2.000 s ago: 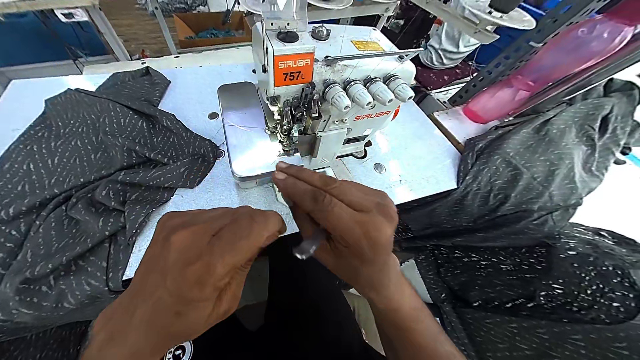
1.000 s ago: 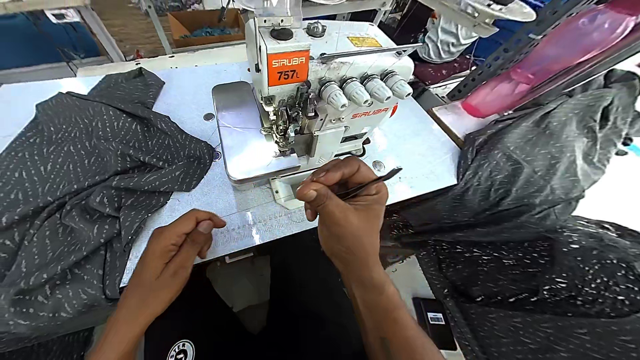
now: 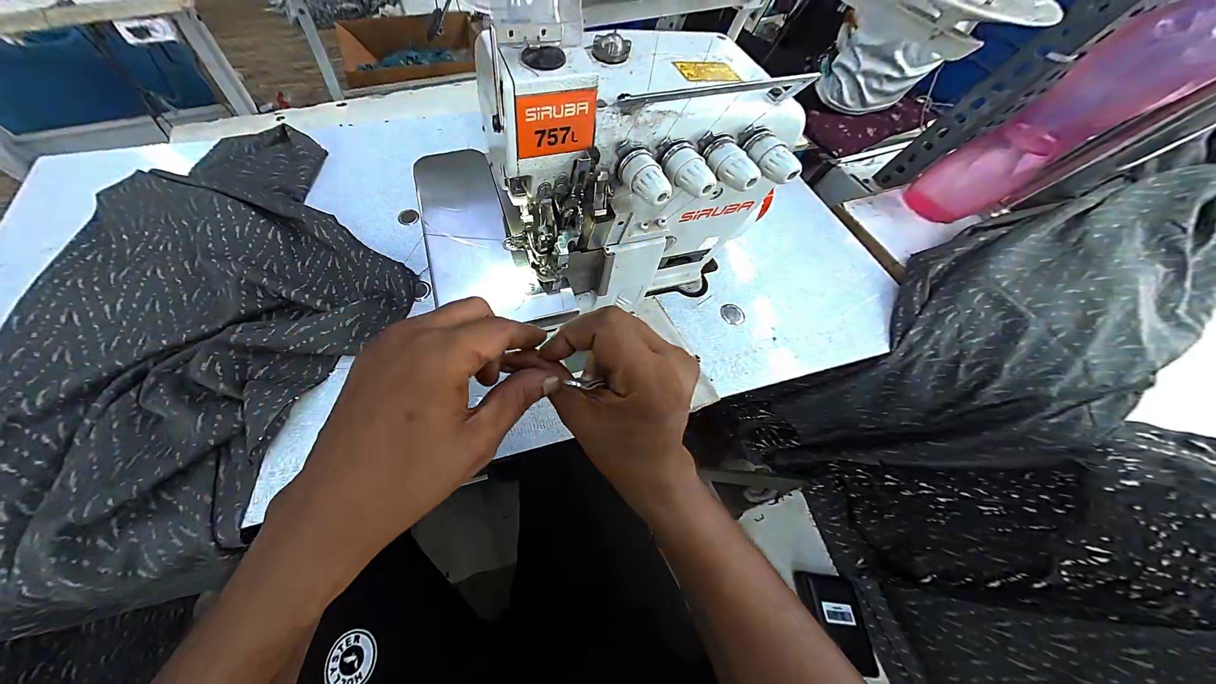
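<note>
My left hand and my right hand meet fingertip to fingertip, just in front of the needle area of a white Siruba overlock sewing machine. Between the right fingers a small part of a slim metal tool shows, probably tweezers; the rest is hidden in the hand. The left thumb and fingers are pinched together beside it, and whether they grip a thread cannot be made out. Dark flecked fabric lies on the table to the left of the machine's metal cloth plate.
More dark flecked fabric hangs over the right side. A pink plastic-wrapped roll lies by a perforated metal rail. A cardboard box stands behind the table. A dark phone-like object is low at the right.
A second ago my hands were apart, with the dark tool sticking out of the right one. They have come together in front of the machine, and the tool is now mostly hidden.
</note>
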